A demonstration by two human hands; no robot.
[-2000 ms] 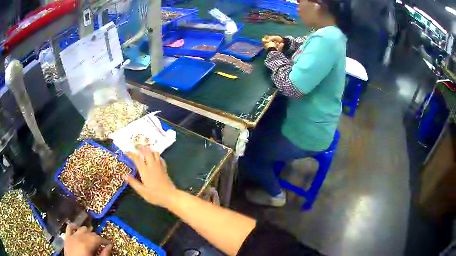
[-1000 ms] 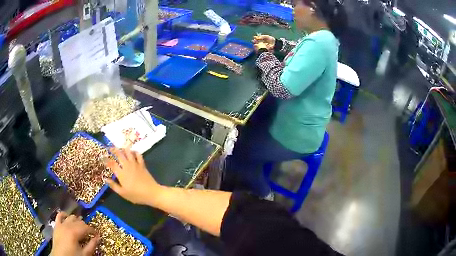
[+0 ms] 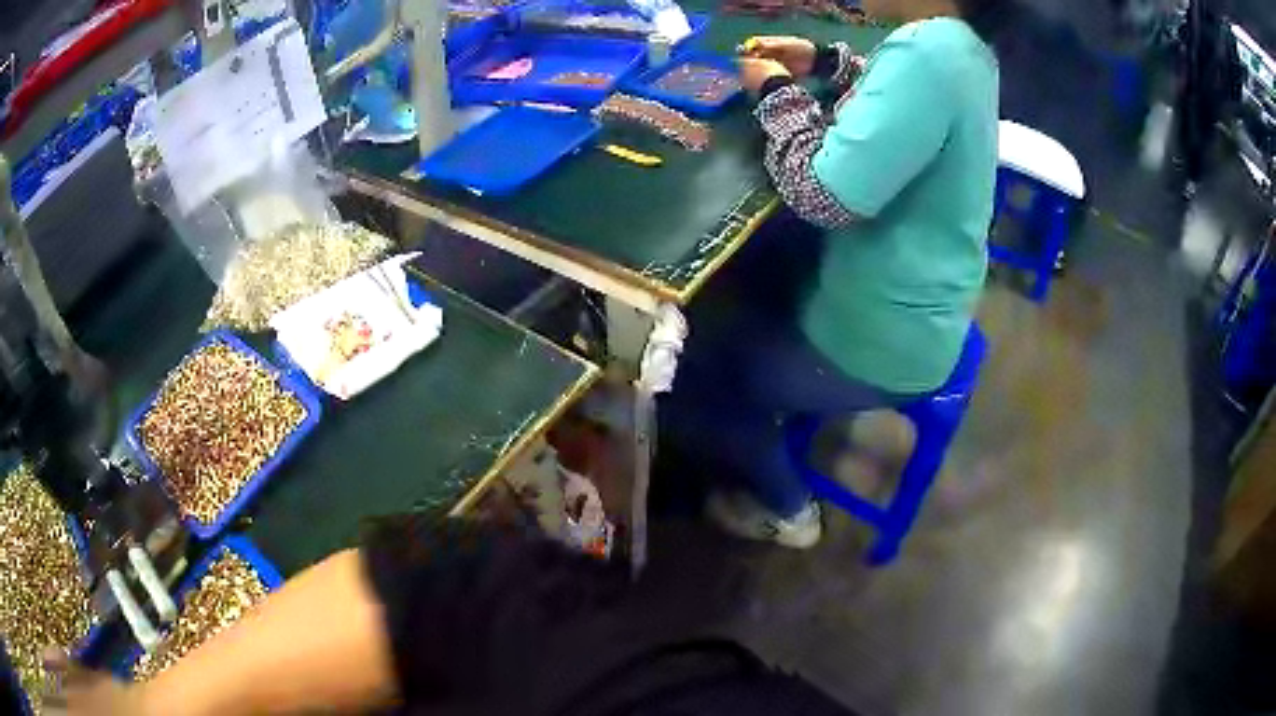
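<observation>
My right forearm crosses the bottom left from a black sleeve. My right hand (image 3: 87, 691) is blurred and cut off by the bottom edge, at the near end of the left tray of small gold and silver parts (image 3: 35, 567); its fingers and any part in them cannot be made out. My left hand is not in view. Two pale fixture handles (image 3: 142, 588) lie between the left tray and the near tray of mixed gold-silver parts (image 3: 213, 602), which my forearm partly covers. The tray of copper-toned parts (image 3: 220, 431) sits behind it.
The dark press (image 3: 63, 378) stands at the left. Behind the copper-toned parts are a clear bag of pale parts (image 3: 297, 266) and a printed white packet (image 3: 357, 333). A person in a teal shirt (image 3: 896, 210) sits at the neighbouring bench, beside an empty blue tray (image 3: 511, 150).
My right hand has left the copper-toned parts and moved down left to the left tray. My left hand has gone from the fixture and out of view. The camera view has shifted.
</observation>
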